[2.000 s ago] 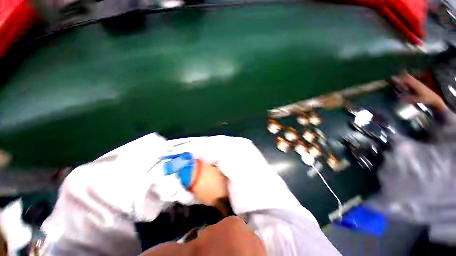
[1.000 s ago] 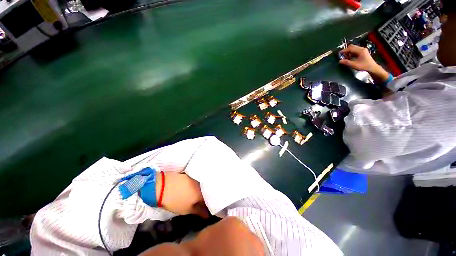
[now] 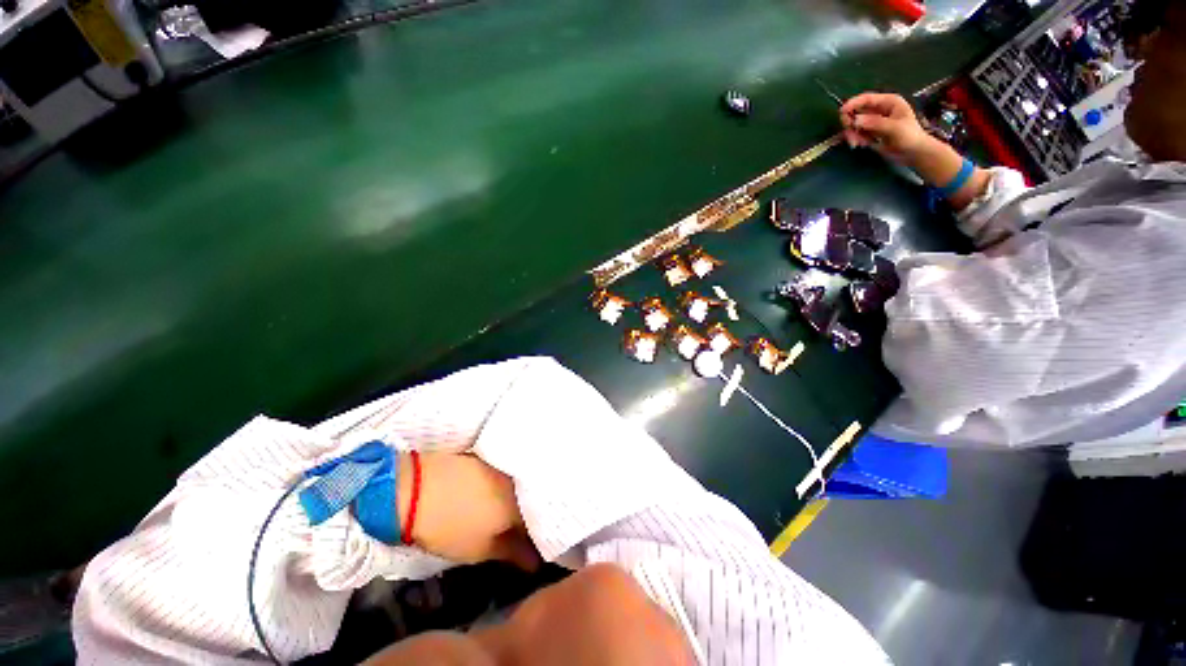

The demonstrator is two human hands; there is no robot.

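My arms in white striped sleeves are folded across the lower picture. The wrist and part of the back of my left hand (image 3: 462, 505) show, with a blue wrist strap (image 3: 358, 492) and a thin red bracelet. Its fingers are hidden under the other sleeve, so its grip does not show. My right hand cannot be made out. A large blurred skin-coloured shape lies at the bottom edge, too close to identify. Several copper-orange and white flex circuit modules (image 3: 656, 314) lie on the dark-green bench, right of my arms and not touched by them.
Dark glossy housings (image 3: 852, 241) lie right of the modules. A white cable (image 3: 780, 423) is taped down. A metal strip (image 3: 702, 224) borders the green belt (image 3: 338, 247), which carries a small dark piece (image 3: 737, 103). A neighbour's hand (image 3: 891, 126) holds a thin tool. A blue object (image 3: 897, 468) is below.
The view has swung right and steadied since the oldest frame. My arms stay folded. Over the last second, the neighbour's hand moved left and up, and a small dark piece has appeared on the belt.
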